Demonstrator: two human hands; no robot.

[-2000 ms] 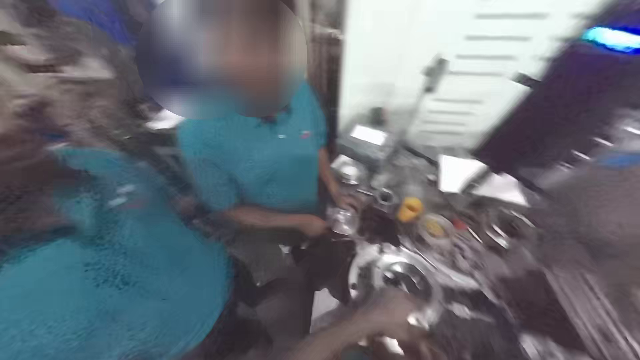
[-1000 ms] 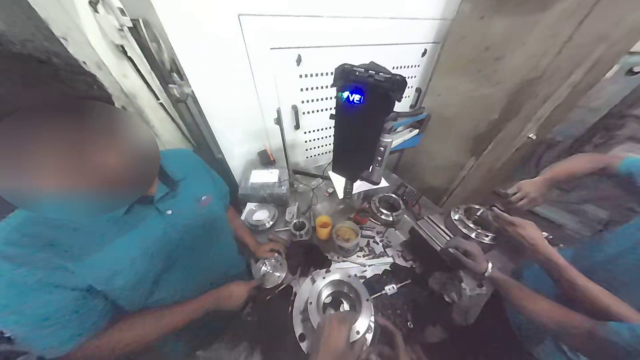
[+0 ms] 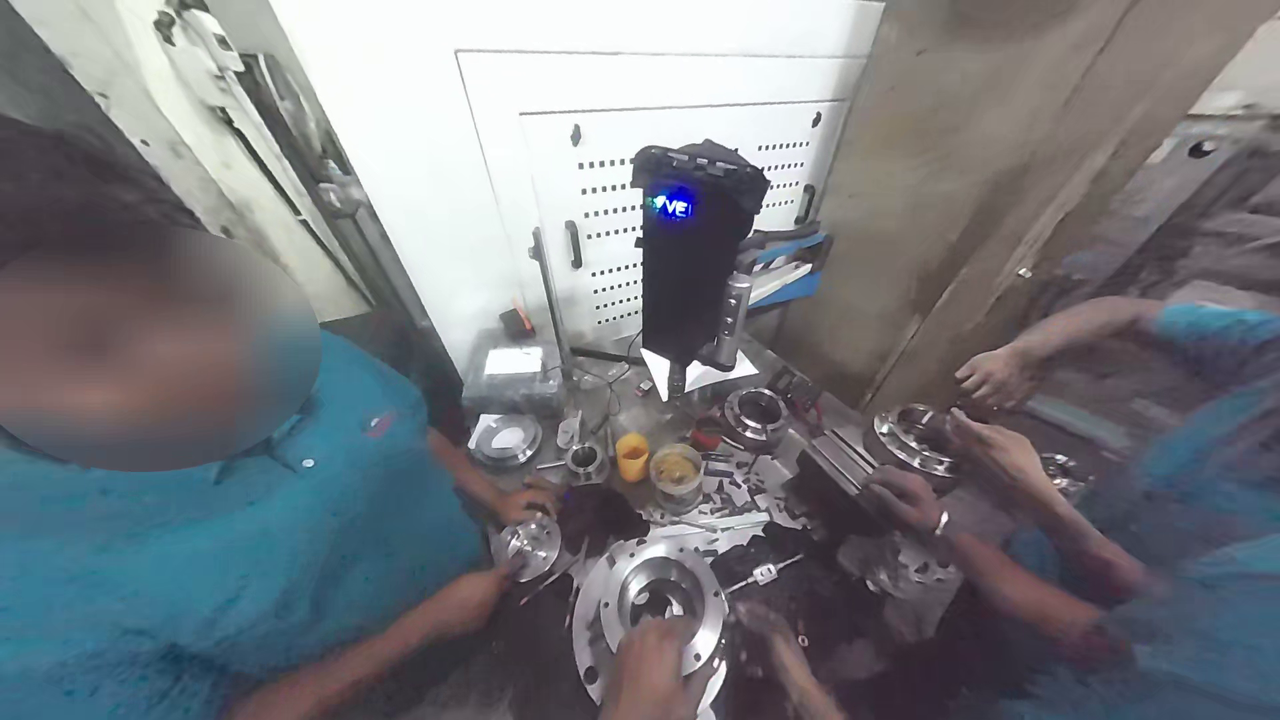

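My left hand (image 3: 650, 655) is over the bore of a large metal flanged ring (image 3: 590, 620) at the bottom centre; its fingers are partly hidden and blurred. My right hand (image 3: 768, 630), also blurred, is just right of that ring, below a small metal tool with a slim rod (image 3: 765, 574). Whether either hand grips anything cannot be told. A smaller flanged part (image 3: 625, 600) with a stepped bore lies on top of the large ring. Behind it are a steel rule or flat bar (image 3: 740, 522), a clear tub (image 3: 677, 475) and a yellow cup (image 3: 632, 457).
A co-worker at left holds a round metal disc (image 3: 532, 545). Co-workers' hands at right are around a flanged ring (image 3: 885, 430) and a metal block (image 3: 840, 460). A black device (image 3: 695, 270) with a lit display stands at the back, near another flange (image 3: 756, 418) and small loose parts.
The view has swung widely, bringing the co-workers' hands at right into sight. My right hand has moved slightly up along the ring's right side since one second ago.
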